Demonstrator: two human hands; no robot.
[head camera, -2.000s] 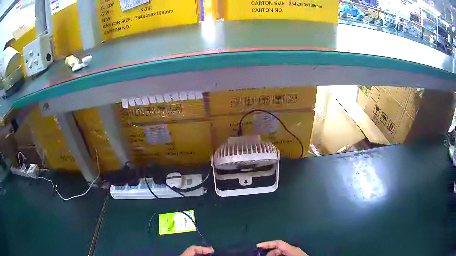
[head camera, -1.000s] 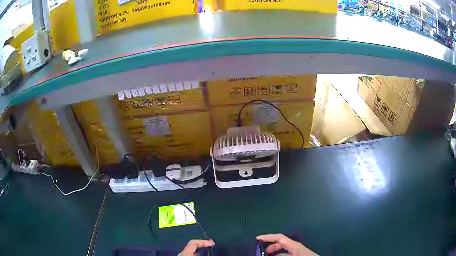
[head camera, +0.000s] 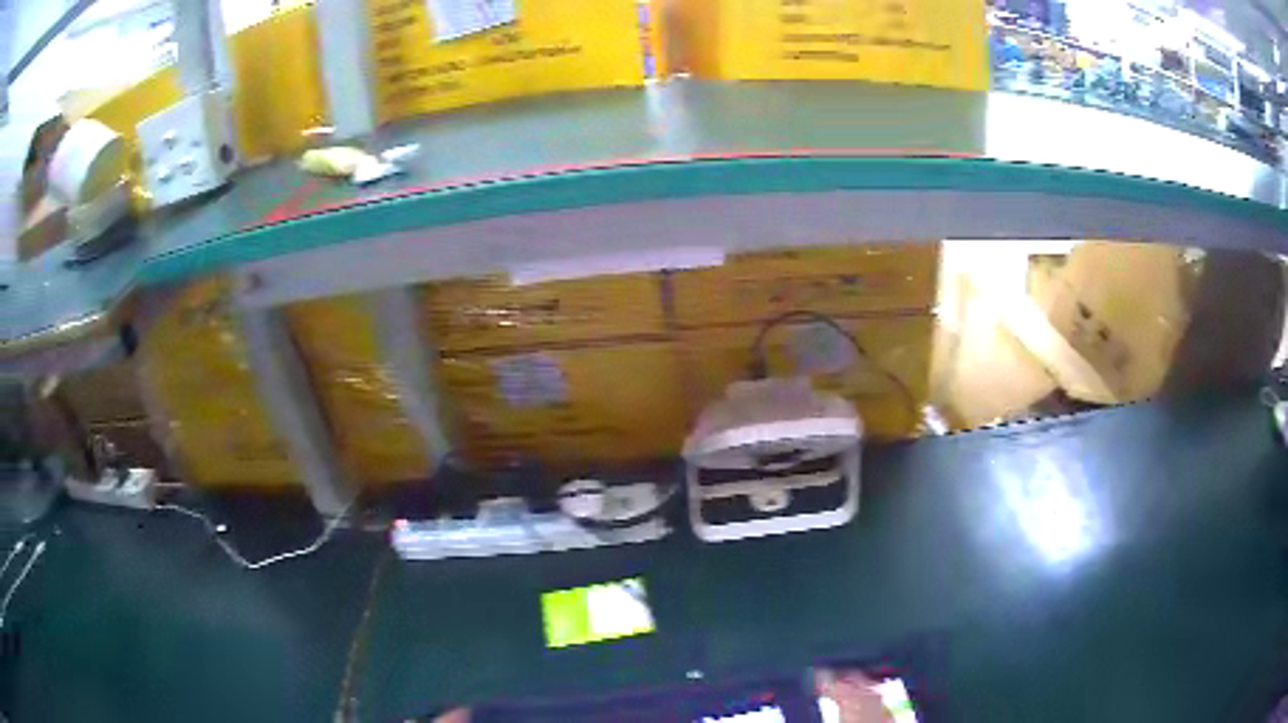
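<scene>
A long black tray or holder (head camera: 622, 702) lies along the bottom edge, blurred and cut off. Two bright white lit patches, seemingly phone screens, show at its right part; one (head camera: 744, 716) is left of my right hand. My right hand (head camera: 853, 696) is blurred over the tray's right end, beside or on the other lit patch; its grip cannot be made out. My left hand (head camera: 452, 716) shows only as a small sliver at the bottom edge, near the tray's left end. A yellow-green and white card (head camera: 598, 613) lies on the dark green mat beyond the tray.
A white power strip (head camera: 530, 534) lies behind the card. A white square-framed unit (head camera: 774, 473) stands right of it. A short strip (head camera: 113, 487) with a white cord is far left. A green-edged shelf (head camera: 636, 191) crosses above. Yellow cartons (head camera: 565, 403) stand behind.
The view has swung, so the bench things sit further right. The black tray and lit patches now show more clearly. The thin black lead across the card is no longer visible. My left hand is mostly out of frame.
</scene>
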